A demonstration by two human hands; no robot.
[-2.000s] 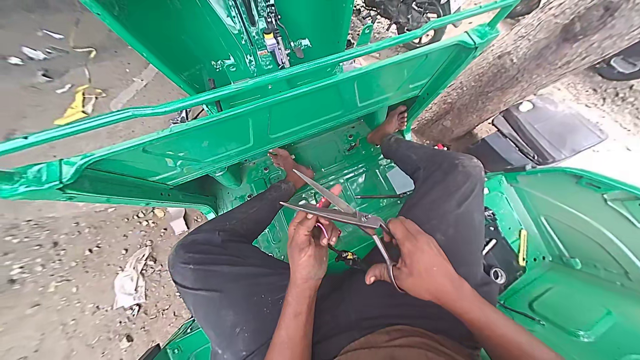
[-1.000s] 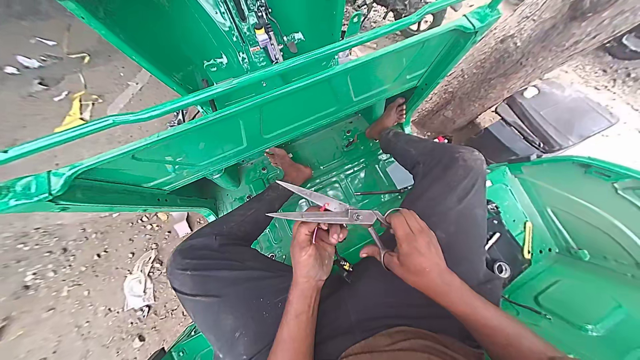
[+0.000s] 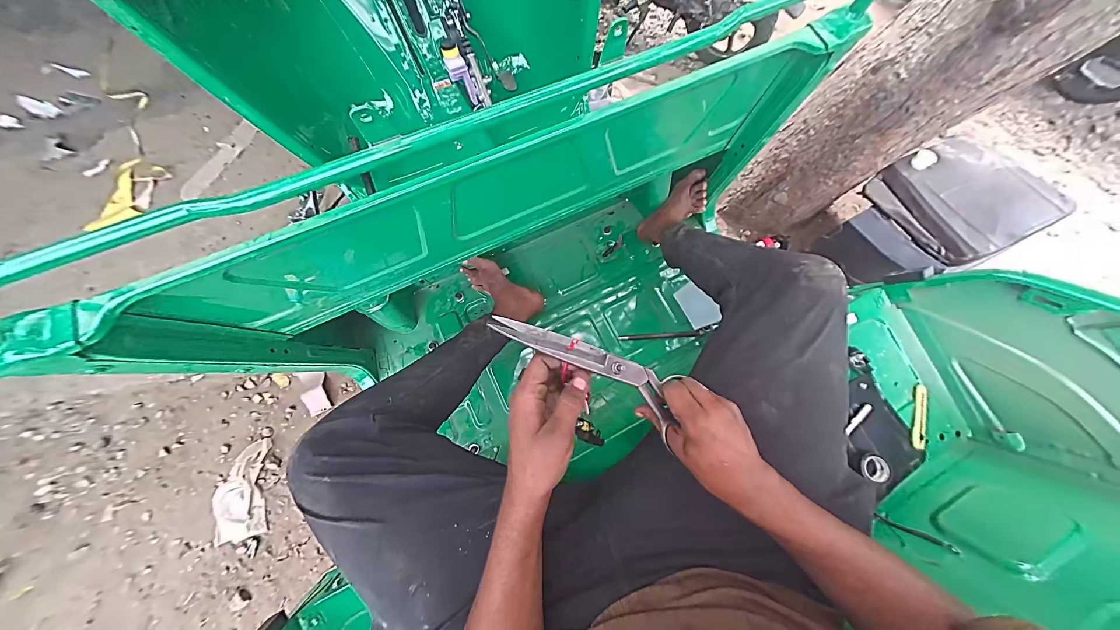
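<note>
My right hand (image 3: pixel 713 430) grips the handles of large metal scissors (image 3: pixel 604 360), whose blades point up and to the left, closed or nearly closed. A thin red wire (image 3: pixel 570 357) rises from the fingers of my left hand (image 3: pixel 544 424) and crosses the blades about halfway along. Whether it lies between them or is cut, I cannot tell. The left thumb and fingers pinch the wire just below the blades. Under the hands, a small black and yellow item (image 3: pixel 588 430) shows in front of the green metal floor (image 3: pixel 604 306).
A green body panel with a rail (image 3: pixel 490 197) spans the view beyond my feet. To the right, a roll of tape (image 3: pixel 874 468) and a yellow cutter-like tool (image 3: pixel 919 417) lie by a green panel. A black seat (image 3: pixel 971 197) rests near a tree trunk (image 3: pixel 875 114).
The scissor blades, spread apart in both earlier frames, have come together across the red wire. Both hands remain above the lap.
</note>
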